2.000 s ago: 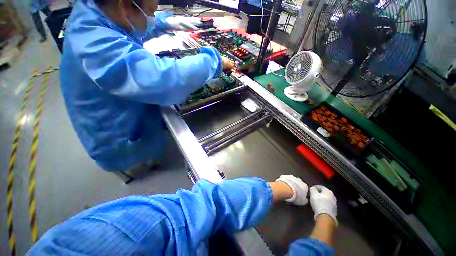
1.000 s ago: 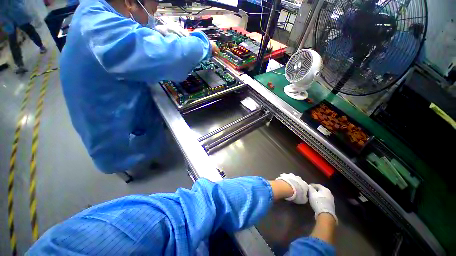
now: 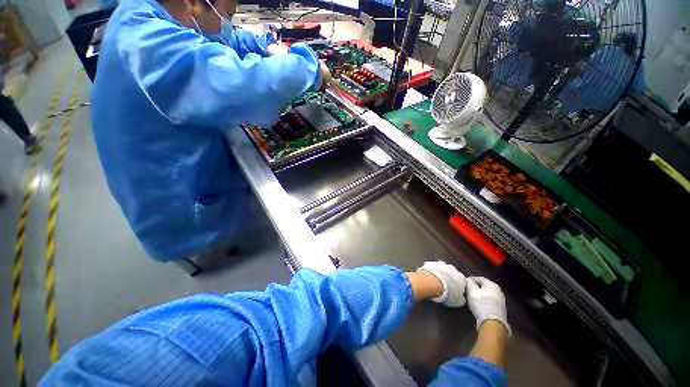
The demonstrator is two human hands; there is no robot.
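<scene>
My left hand [image 3: 445, 285], in a white glove with bare wrist, is over the shiny steel surface between the conveyor rails. My right hand [image 3: 489, 304], also in a white glove, is just to its right. The fingertips of both hands meet and the fingers are curled. I cannot tell whether anything small is held between them. No circuit board shows under my hands.
Silver rails [image 3: 556, 291] flank the steel surface [image 3: 378, 249], with cross bars [image 3: 355, 198] ahead. A red-orange bar [image 3: 477, 239], orange parts tray [image 3: 511, 187], green strips tray [image 3: 594, 257] and small white fan [image 3: 457, 109] are right. A person [image 3: 174, 128] works at a circuit board [image 3: 310, 121].
My hands have barely moved. The other person's arms have drawn back a little, uncovering more of the circuit board on the line. A distant walker has moved left.
</scene>
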